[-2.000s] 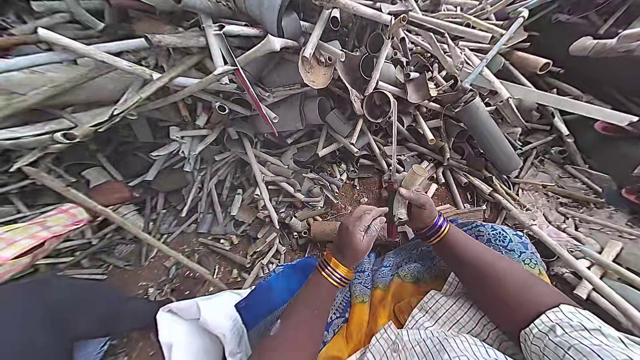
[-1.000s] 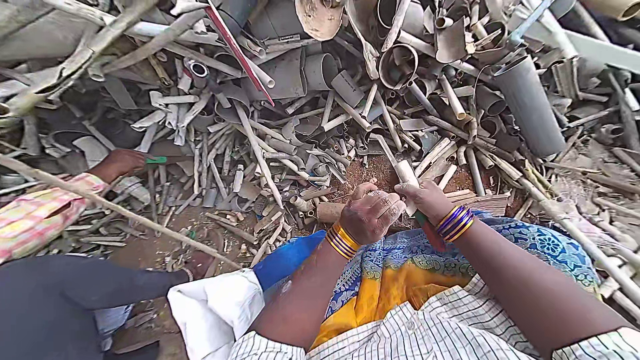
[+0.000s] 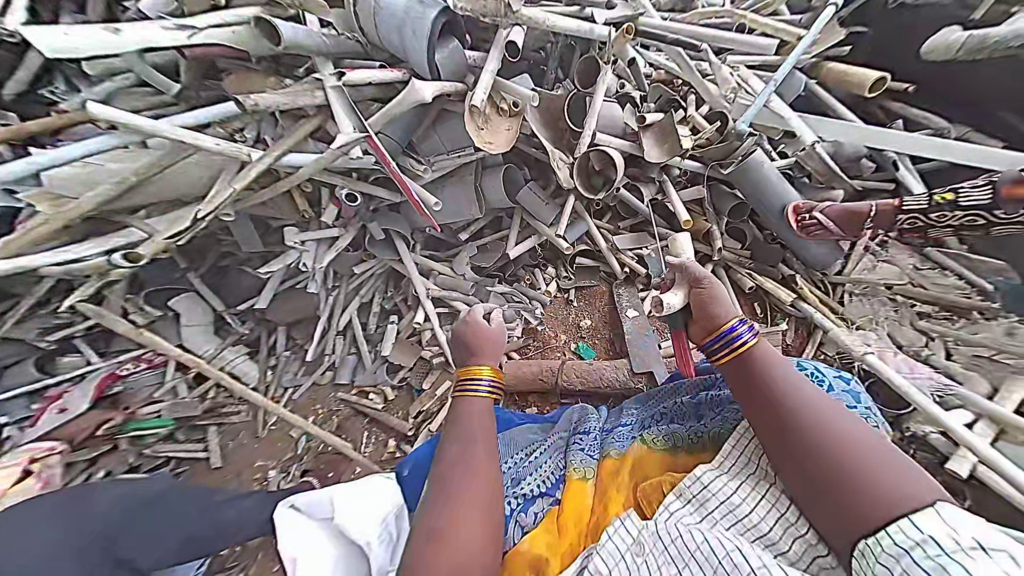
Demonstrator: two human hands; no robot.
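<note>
My right hand (image 3: pixel 700 296) grips a short, pale plastic pipe fitting (image 3: pixel 672 300) with an open round end. A red-handled tool (image 3: pixel 682 352) is also in this hand, its handle showing below the fitting and a thin metal shaft or blade rising above it. My left hand (image 3: pixel 478 336) is apart from it, over the edge of the scrap pile, its fingers curled; whether something small is between them cannot be told. Between the hands, a flat metal blade (image 3: pixel 638 328) leans on a brown cylindrical piece (image 3: pixel 576 376) lying before my lap. A green scrap (image 3: pixel 584 350) lies on the soil.
A large heap of plastic pipe scraps (image 3: pixel 496 192) spreads ahead. A wide grey pipe (image 3: pixel 780 204) lies at right, with another person's sandalled foot (image 3: pixel 832 218) by it. A long stick (image 3: pixel 232 388) slants across the left. Another person's dark-clothed leg (image 3: pixel 136 520) is at lower left.
My hands were close together at the fitting and are now apart, the left one farther left. Another person's hand, seen at the left one second ago, is out of view. A foot has appeared at right.
</note>
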